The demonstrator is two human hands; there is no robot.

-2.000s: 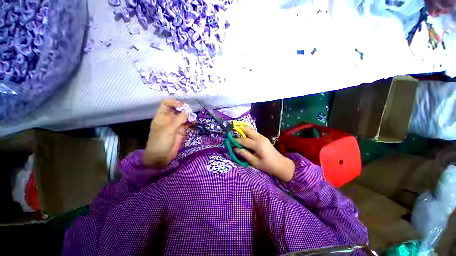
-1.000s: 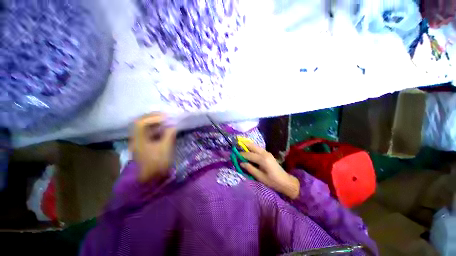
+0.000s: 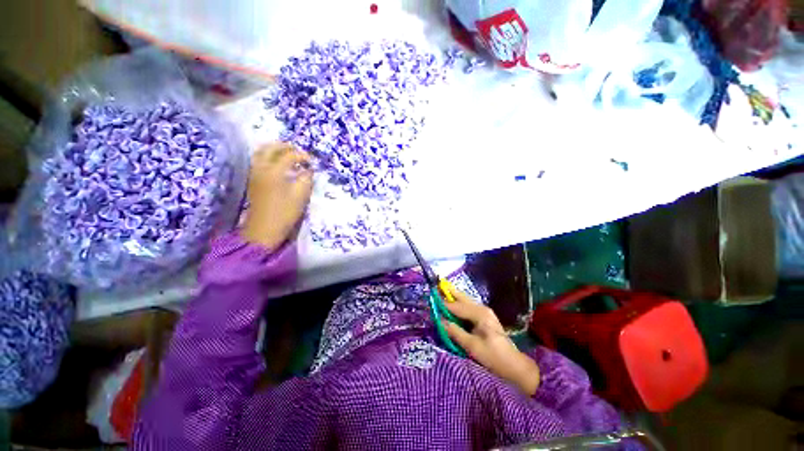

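Observation:
My left hand (image 3: 279,194) is over the white table at the left edge of the loose heap of purple-and-white looped pieces (image 3: 361,106). Its fingertips meet the heap, with a bit of purple at them; whether they pinch a piece is unclear. My right hand (image 3: 485,335) holds the scissors (image 3: 428,270) by their green and yellow handles over my lap, dark blades pointing up and left to the table edge. Small pale purple offcuts (image 3: 353,231) lie between the heap and the table edge.
A clear bag packed with purple pieces (image 3: 137,176) stands left of my left hand; a second purple bag (image 3: 33,330) is below it. A red plastic stool (image 3: 661,357) and cardboard boxes (image 3: 748,242) are at right. A white carrier bag (image 3: 564,31) lies at the back.
My left hand has moved from over my lap up to the heap; the piece it pinched earlier is no longer clearly seen. The right hand still holds the scissors. The view has shifted.

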